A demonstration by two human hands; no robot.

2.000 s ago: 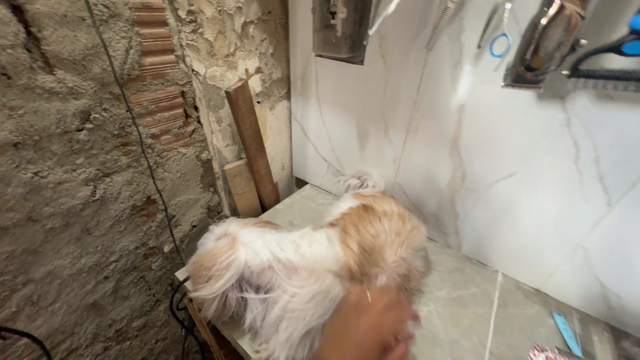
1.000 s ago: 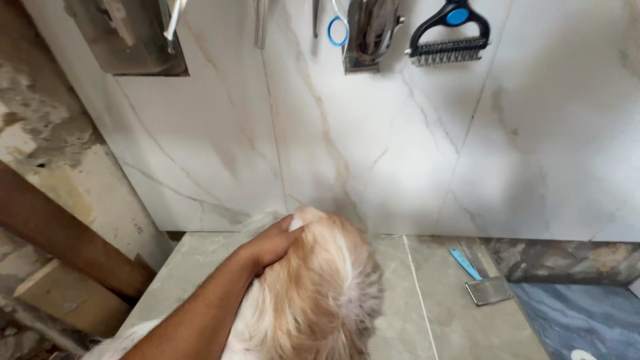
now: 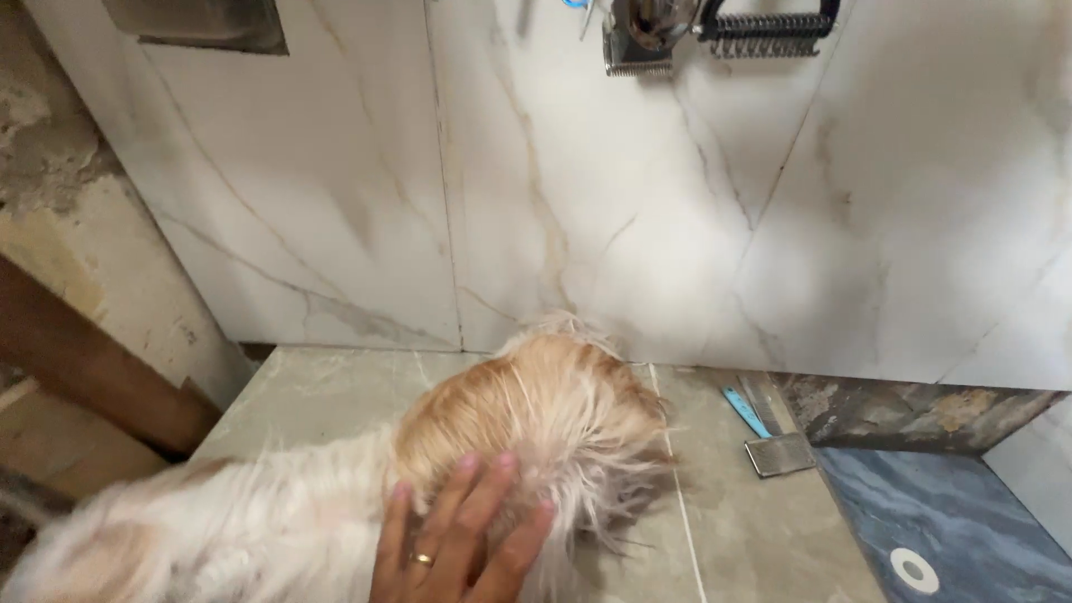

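A small long-haired dog (image 3: 519, 394), white with tan patches, is on a grey-green marbled table (image 3: 318, 385). Its body stretches toward the lower left, and its shaggy head is toward the right; its face cannot be made out. My left hand (image 3: 469, 532), with a gold ring, touches the fur at the near side of the neck, fingers spread and back of the hand up. My right hand is not in view. A slicker brush with a blue handle (image 3: 745, 412) lies right of the dog, beside what looks like a metal comb (image 3: 772, 406).
On the marbled wall panel (image 3: 536, 184) hang a clipper (image 3: 641, 42), a black-handled grooming rake (image 3: 770, 33) and a metal box (image 3: 209, 25). Wooden boards (image 3: 92, 360) stand at the left. Beyond the table's right edge is a lower blue marbled surface (image 3: 946, 494) with a white ring (image 3: 914, 571).
My left hand has moved from the top of the dog's neck to its near side. More of the dog's body shows now. The view has swung right since the oldest frame.
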